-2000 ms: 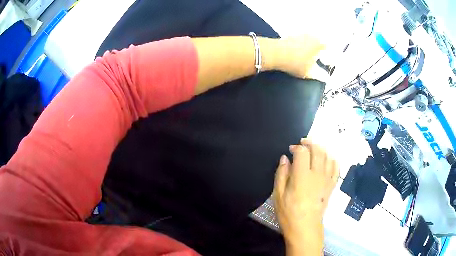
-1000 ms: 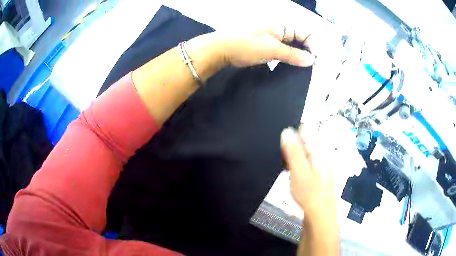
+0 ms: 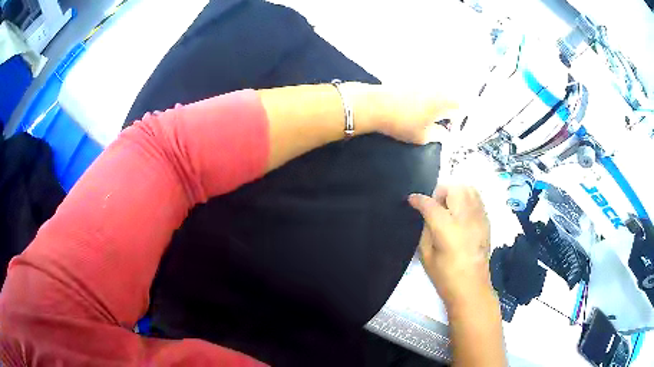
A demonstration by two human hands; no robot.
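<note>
A large black garment piece [image 3: 308, 222] lies over the white table and down toward the lap. Its right edge runs up beside the needle area of the white sewing machine [image 3: 534, 93] with a blue stripe. My left hand [image 3: 423, 118] lies at the upper right edge of the cloth, close to the machine's foot; its fingertips are washed out by glare. My right hand [image 3: 459, 226] is at the right edge of the cloth below the foot, thumb on the cloth, fingers curled at the border. Whether a label is under the fingers cannot be seen.
Black label stacks [image 3: 520, 269] lie right of my right hand, with a grey-blue cylinder [image 3: 519, 192] above them. A phone [image 3: 604, 340] lies at the lower right. A ruler strip [image 3: 409, 331] runs along the front edge. A blue crate [image 3: 63, 161] and heaped black cloth [image 3: 27, 190] are at left.
My left hand has moved right and down toward the foot, carrying the cloth's upper edge. My right hand has come onto the cloth border. The cloth's right edge now curves.
</note>
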